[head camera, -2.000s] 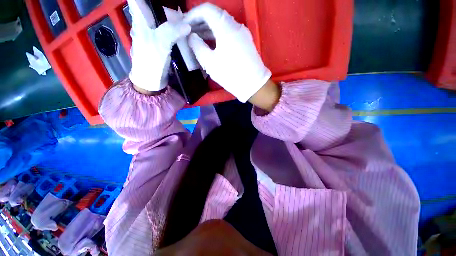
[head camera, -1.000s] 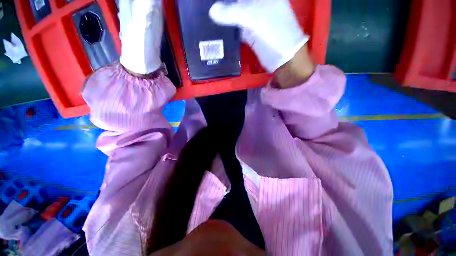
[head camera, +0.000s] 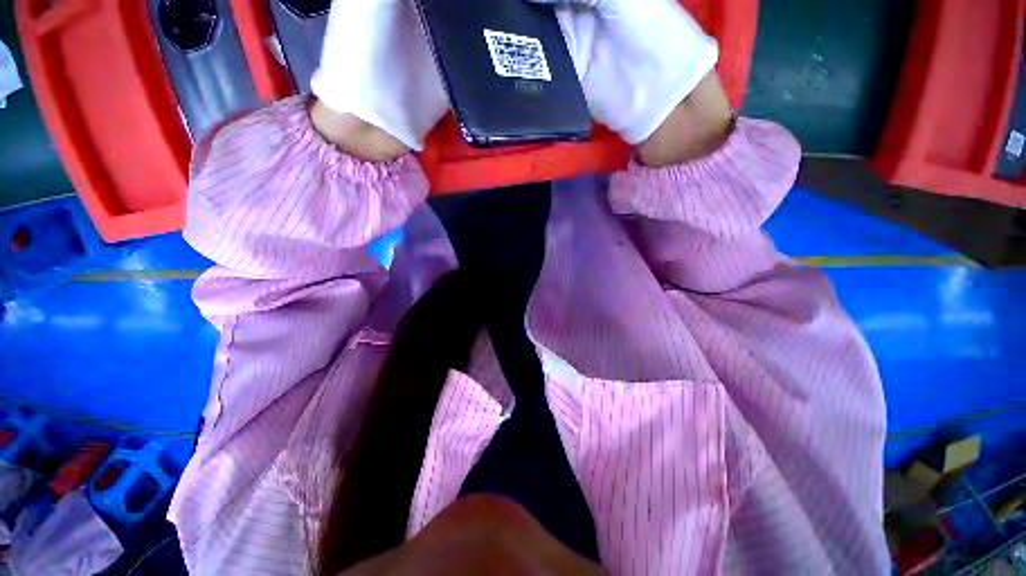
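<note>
A dark grey phone with a white barcode label near its lower end is held over the red compartment tray, its top cut off by the frame's upper edge. My left hand, in a white glove, is at the phone's left edge, fingers cut off by the frame. My right hand, also gloved, is on the phone's right side, its fingertips partly out of the picture or behind the phone. Two more phones with round black cameras lie in tray pockets, one at the left and one beside it.
A second red tray stands at the right on a brown surface, with part of a labelled phone in it. The dark green bench shows between the trays. Blue crates and open cardboard boxes are low at the sides.
The labelled phone is now tilted and held up between both hands, where before it lay flatter over the tray. My left hand has moved right to its edge. The view has shifted.
</note>
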